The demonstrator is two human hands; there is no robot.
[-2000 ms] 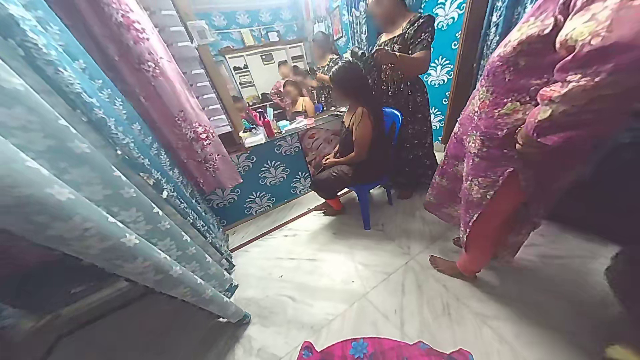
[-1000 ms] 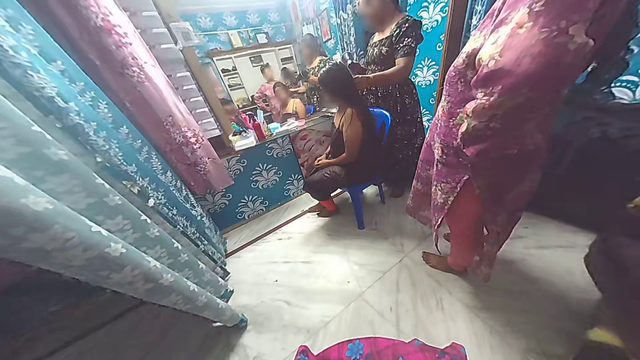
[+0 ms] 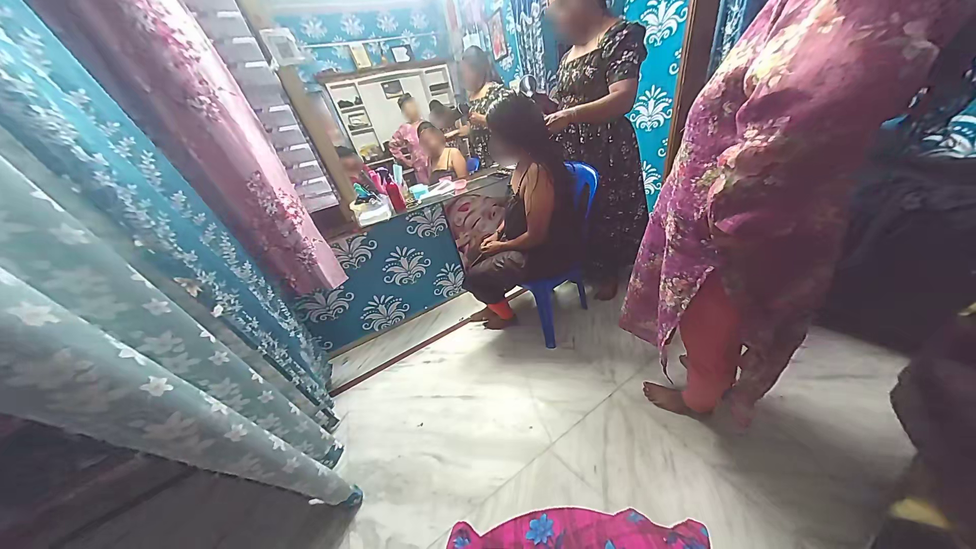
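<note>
Neither my left hand nor my right hand shows in the head view. A piece of pink cloth with blue flowers [image 3: 579, 529] is at the bottom edge. Farther off, a person with long dark hair [image 3: 534, 206] sits on a blue plastic chair [image 3: 543, 301], side-on, facing the counter. Behind the chair a person in a dark floral dress [image 3: 602, 145] stands with hands at the seated person's hair; whether they hold anything cannot be told. Bottles and containers [image 3: 395, 195] stand on the counter below a mirror [image 3: 396, 99].
At right stands a person in a pink floral tunic [image 3: 778, 152], barefoot on the marble floor [image 3: 534, 427]. Pale and blue floral curtains [image 3: 152, 328] and a pink curtain [image 3: 252, 152] hang at left. A counter front with blue patterned covering [image 3: 396, 267] is beyond. Dark, unclear shapes lie at far right.
The standing person's hands are lower behind the seated person's head than two seconds ago. The person in the pink tunic has shifted a little to the left in view.
</note>
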